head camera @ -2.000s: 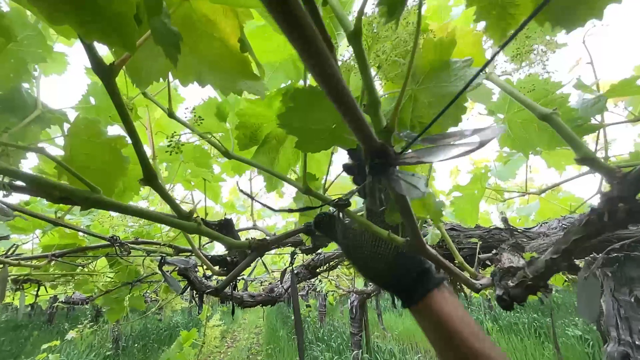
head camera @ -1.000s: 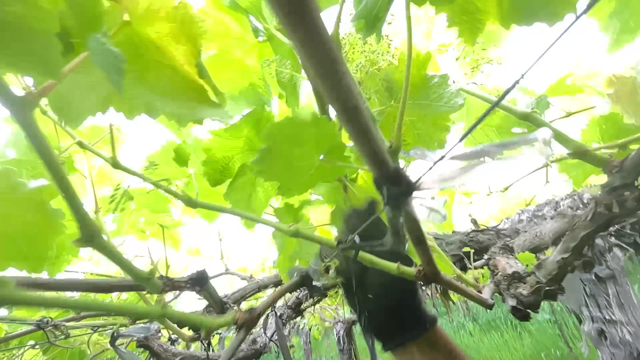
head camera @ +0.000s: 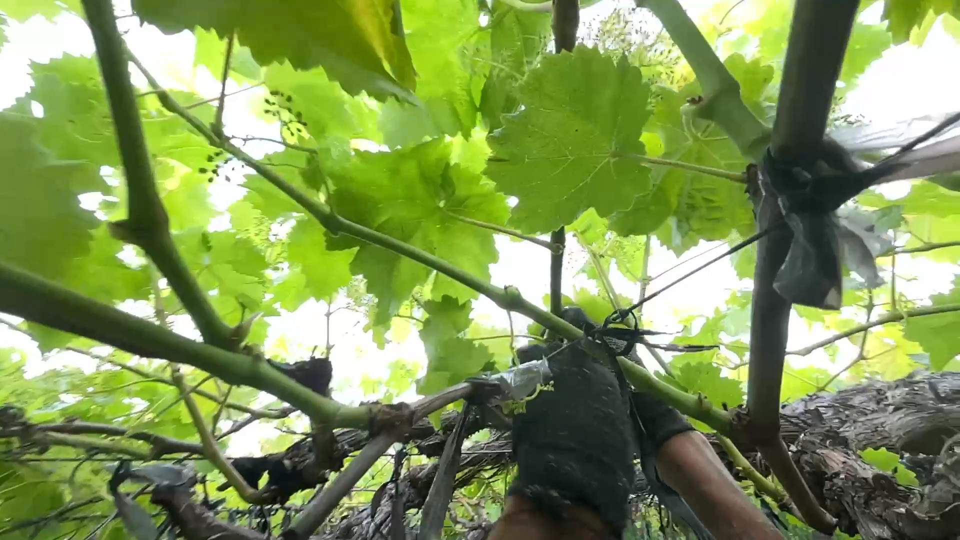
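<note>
My left hand [head camera: 574, 427], in a dark knitted glove, reaches up from the bottom centre to a slanting green vine shoot [head camera: 442, 266]. Its fingertips show just above the shoot; their grip is unclear. Close behind it on the right is my right hand [head camera: 660, 416], also gloved, with its fingers hidden behind the left glove and the shoot. A dark tie [head camera: 622, 330] loops around the shoot at the hands, and a thin strand runs from it up to a brown cane [head camera: 769, 330]. That cane bears a knotted strip of dark plastic film [head camera: 810, 255].
A thick green shoot [head camera: 180, 352] crosses the left side. Rough-barked vine wood [head camera: 877, 420] lies at the lower right. Broad grape leaves [head camera: 577, 142] and small flower clusters hang above. A tie [head camera: 517, 379] wraps a cane stub just left of the hands.
Two gloved hands are now at the shoot, where the earlier frames show one. The dark tie by the hands has come into plain sight. The view has moved nearer to the shoot.
</note>
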